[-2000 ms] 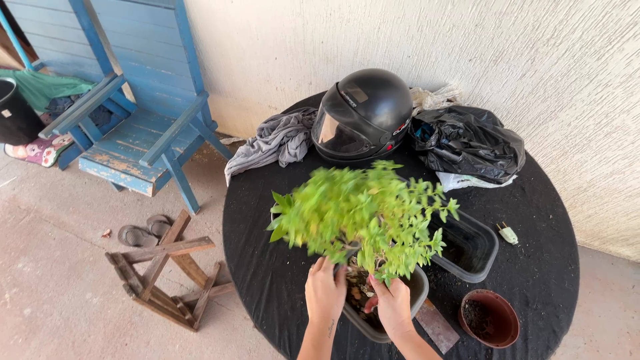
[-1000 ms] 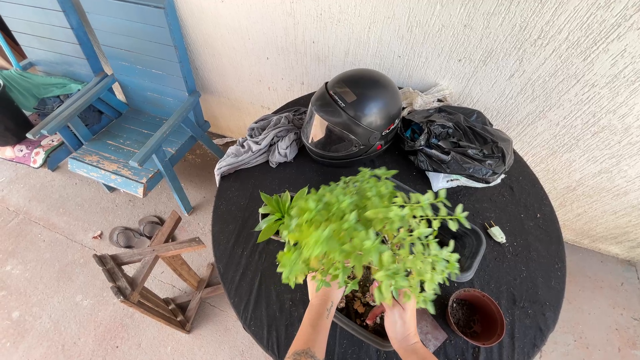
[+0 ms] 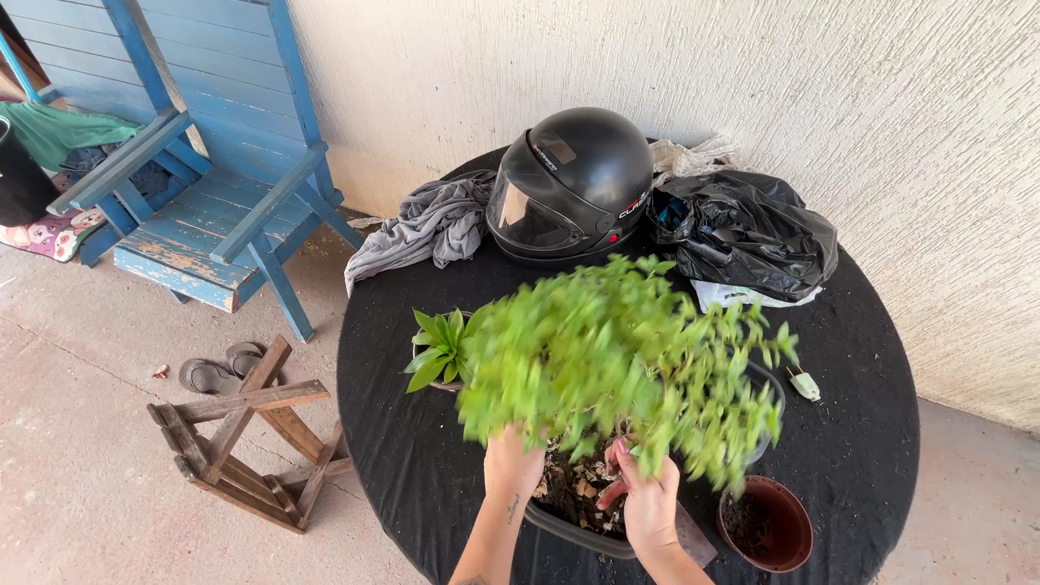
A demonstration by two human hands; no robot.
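A bushy green plant (image 3: 601,366), blurred, spreads over a dark rectangular planter (image 3: 569,532) that holds soil and bark pieces. My left hand (image 3: 514,463) reaches under the foliage at the planter's left side; its fingers are hidden by leaves. My right hand (image 3: 646,496) is at the base of the stems, with thumb and fingers closed on a stem above the soil. A brown plastic pot (image 3: 765,524) with some soil stands to the right. Behind the foliage on the right, part of a second dark planter (image 3: 768,398) shows. A small potted plant (image 3: 443,349) stands to the left.
On the round table with black cloth (image 3: 406,455) lie a black helmet (image 3: 577,179), a grey cloth (image 3: 431,219), a black plastic bag (image 3: 747,231) and a small pale object (image 3: 805,385). A blue wooden chair (image 3: 203,219) and a wooden folding stand (image 3: 252,439) are on the left.
The foliage has shifted and spread over more of the planters, and the small potted plant on the left has come further into sight. Both hands remain at the planter.
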